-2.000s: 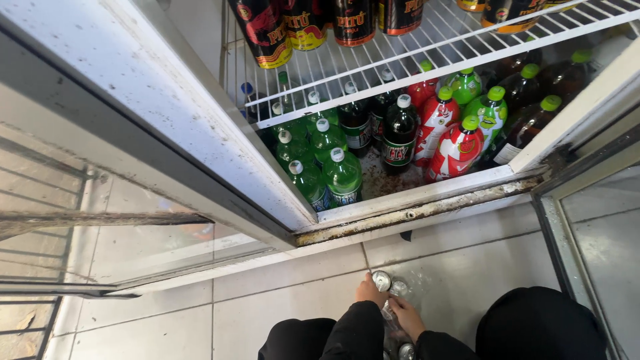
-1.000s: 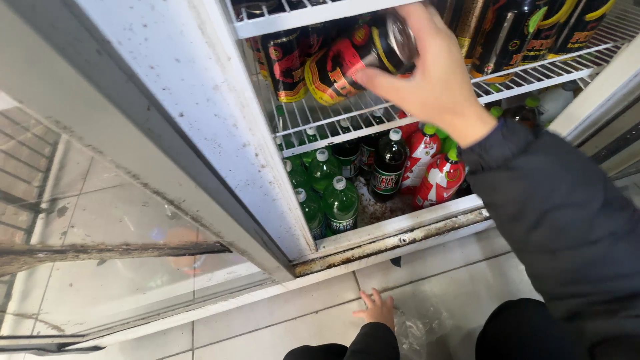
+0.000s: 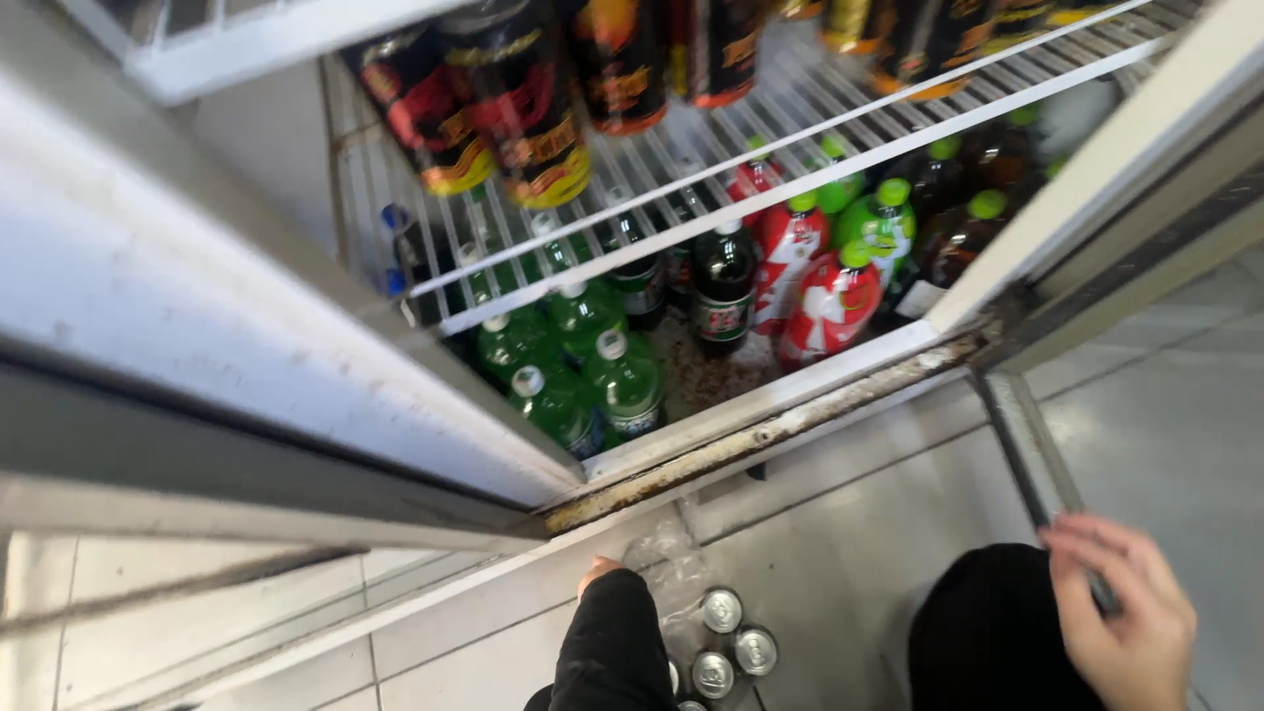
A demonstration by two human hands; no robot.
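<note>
My right hand (image 3: 1121, 602) is at the edge of the open glass cooler door (image 3: 1032, 444), its fingers around or against the frame; how firmly it grips is unclear. My left hand (image 3: 597, 573) is low in front of the cooler, mostly hidden by its dark sleeve, beside crumpled clear plastic wrap (image 3: 671, 568). Several drink cans (image 3: 722, 609) stand on the tiled floor to the right of that sleeve, silver tops up. Above, black cans with red and yellow print (image 3: 528, 109) stand on a white wire shelf (image 3: 790, 188) in the cooler.
Below the shelf stand green bottles (image 3: 627, 380), a dark bottle (image 3: 724, 286) and red-labelled bottles (image 3: 834, 301). A rusty sill (image 3: 780, 425) runs along the cooler's base. My dark-clothed knee (image 3: 987, 632) is between the cans and the door.
My right hand has left the can it held at the shelf and moved down and right to the door frame. The cans on the floor have come into view.
</note>
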